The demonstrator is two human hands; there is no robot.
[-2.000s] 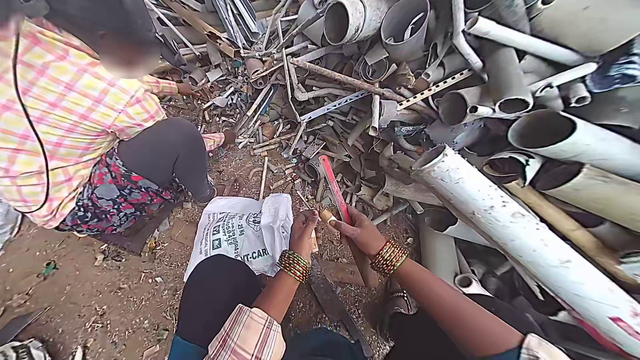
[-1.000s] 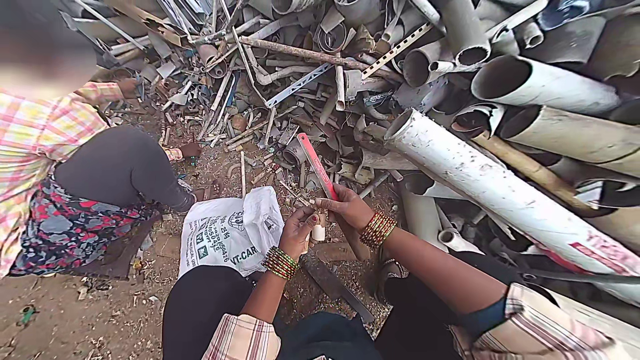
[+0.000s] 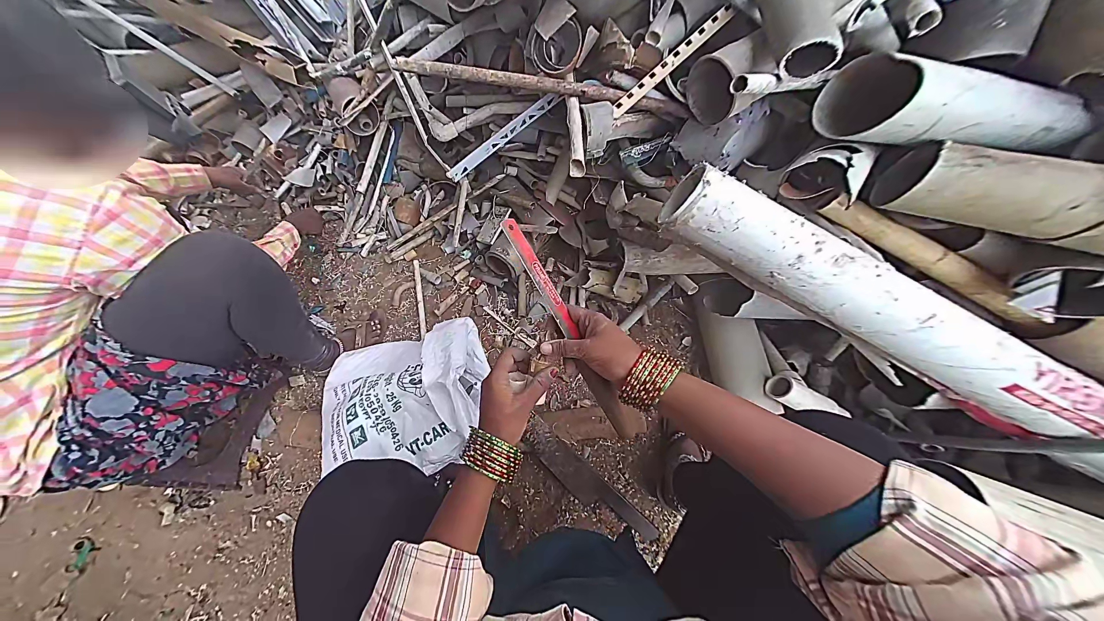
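My right hand (image 3: 601, 345) is closed around a flat red blade (image 3: 539, 276), which looks like a hacksaw blade and points up and away. Between both hands is a small pale piece (image 3: 523, 376), possibly plastic pipe, mostly hidden by the fingers. My left hand (image 3: 509, 397) pinches it from the left, its fingertips close to those of the right. A white woven sack (image 3: 388, 397) with print lies just left of my left hand. Below the hands, a long dark metal blade (image 3: 586, 474) rests on the ground between my knees.
A heap of scrap plastic pipes (image 3: 517, 112) spreads ahead. A large white pipe (image 3: 828, 267) slants down on the right, near my right forearm. At left another person (image 3: 95, 285) crouches, hands at the heap's edge. Littered bare soil (image 3: 172, 552) lies at lower left.
The white piece that showed below my fingers one second ago is now mostly covered by them. The red blade stays in my right hand. Both hands remain close together.
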